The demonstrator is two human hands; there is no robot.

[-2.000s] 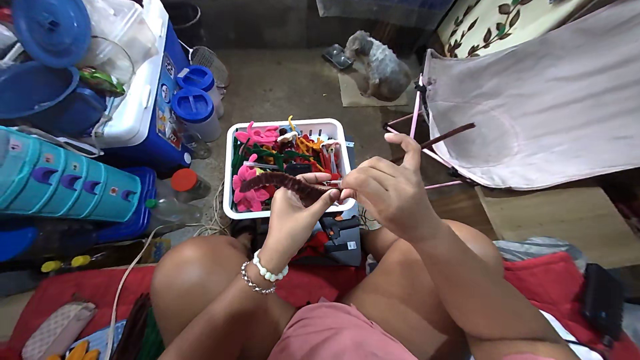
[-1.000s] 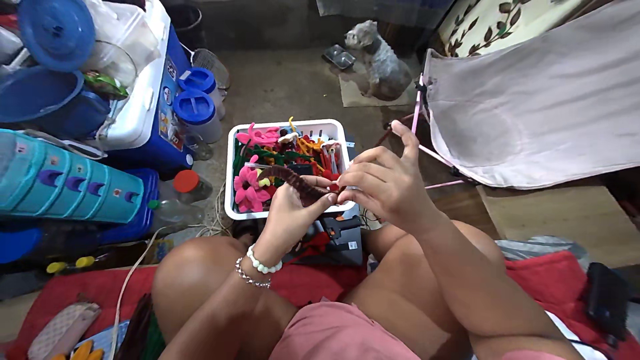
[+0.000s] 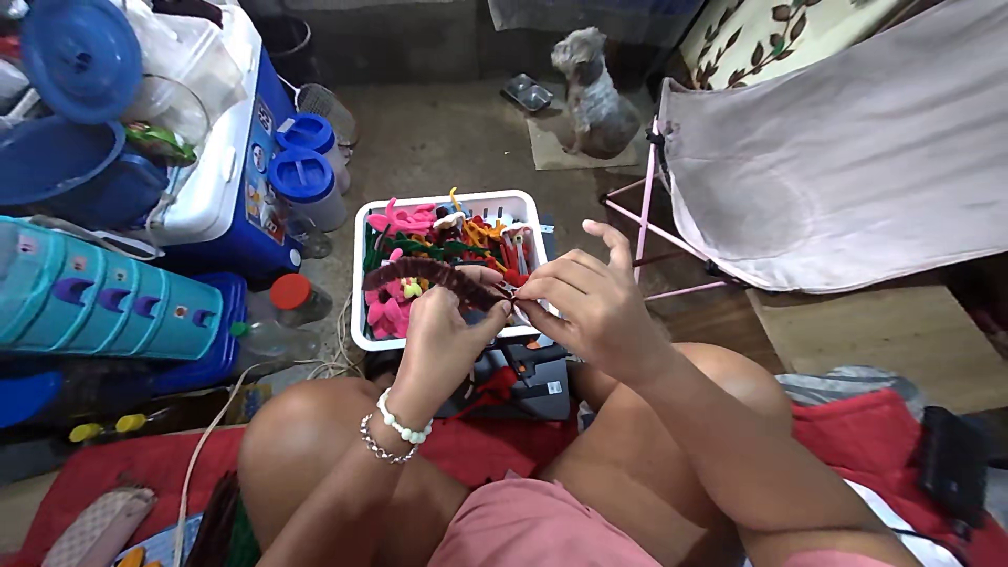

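Observation:
My left hand (image 3: 453,331) grips a dark brown pipe cleaner (image 3: 421,272), which arches out to the left over a white plastic basket (image 3: 364,315). Close beside it, my right hand (image 3: 591,303) pinches the brown stem's end between thumb and fingers, with the index finger raised. The fingertips of both hands nearly meet; the exact join between them is too small to tell. Inside the basket lie pink fuzzy flowers (image 3: 390,311) and green, orange and red pipe cleaner pieces.
Below the basket sits a dark grey case (image 3: 543,386) with a glue gun (image 3: 535,354) on it. A blue cooler (image 3: 260,165), teal drawers (image 3: 110,291) and lidded containers (image 3: 303,177) stand at left. A dog (image 3: 594,98) sits ahead; a pink-framed fabric chair (image 3: 819,157) is at right.
The brown stem that stuck out to the right of my right hand two seconds ago no longer shows there. The dog has gone from head lowered to sitting upright.

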